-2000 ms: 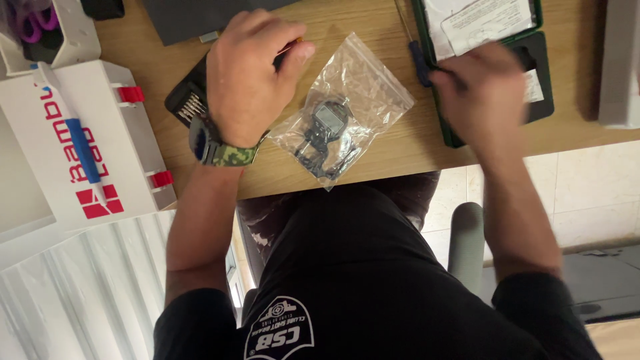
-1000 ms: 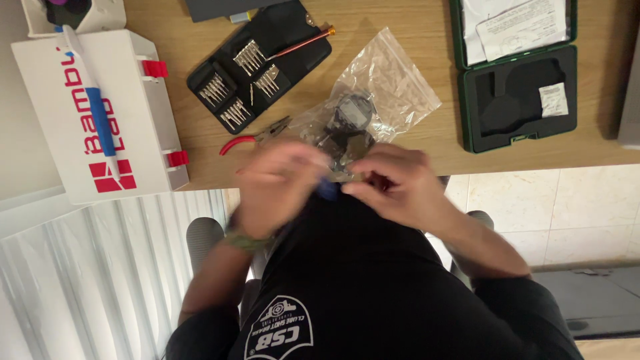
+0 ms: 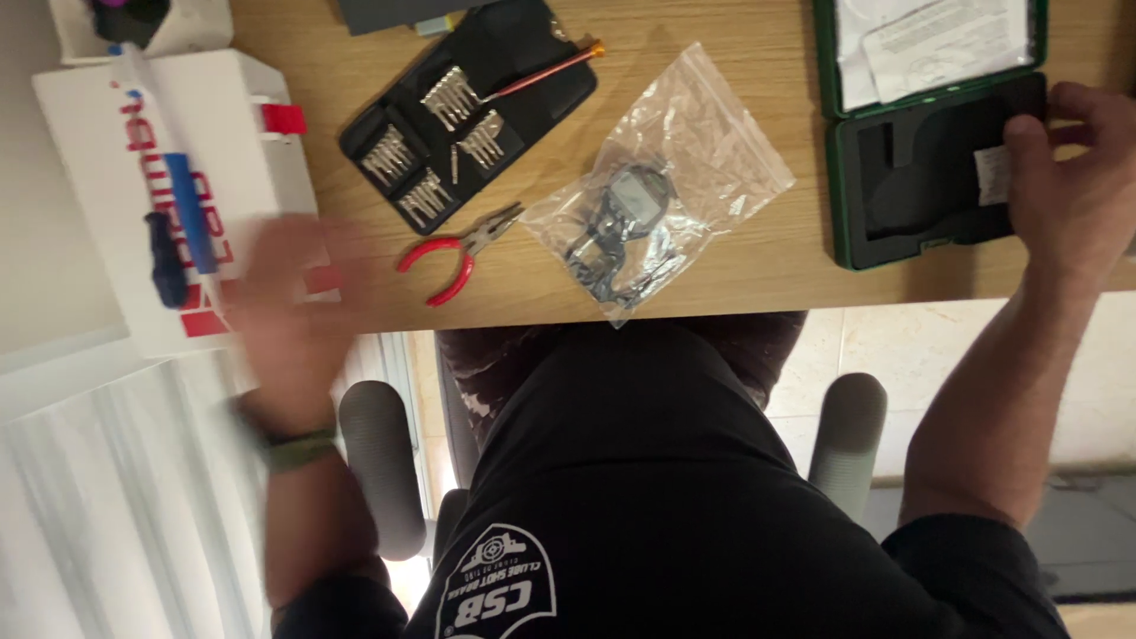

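Note:
My left hand [image 3: 297, 306], blurred, is over the right edge of a white box [image 3: 80, 160] with red latches; nothing shows in it. A dark blue screwdriver handle [image 3: 166, 260] and a blue-and-white pen-like tool [image 3: 185, 209] lie on that box. My right hand [image 3: 1078, 169] rests its fingers at the right rim of an open green case [image 3: 843, 195] with cut black foam. Between my hands, a digital dial gauge [image 3: 635, 197] lies in a clear zip bag [image 3: 710, 133]. Red-handled needle-nose pliers [image 3: 461, 257] lie left of the bag.
An opened black bit case [image 3: 532, 80] with several metal bits and a red screwdriver [image 3: 550, 71] lies behind the pliers. A white container [image 3: 204, 27] stands back left. The table edge [image 3: 710, 311] runs before my lap, between two chair armrests [image 3: 848, 439].
My hands have parted from over the bag, left hand to the left and right hand to the green case. The pliers, partly covered a second ago, now show fully, and a dark screwdriver is on the box.

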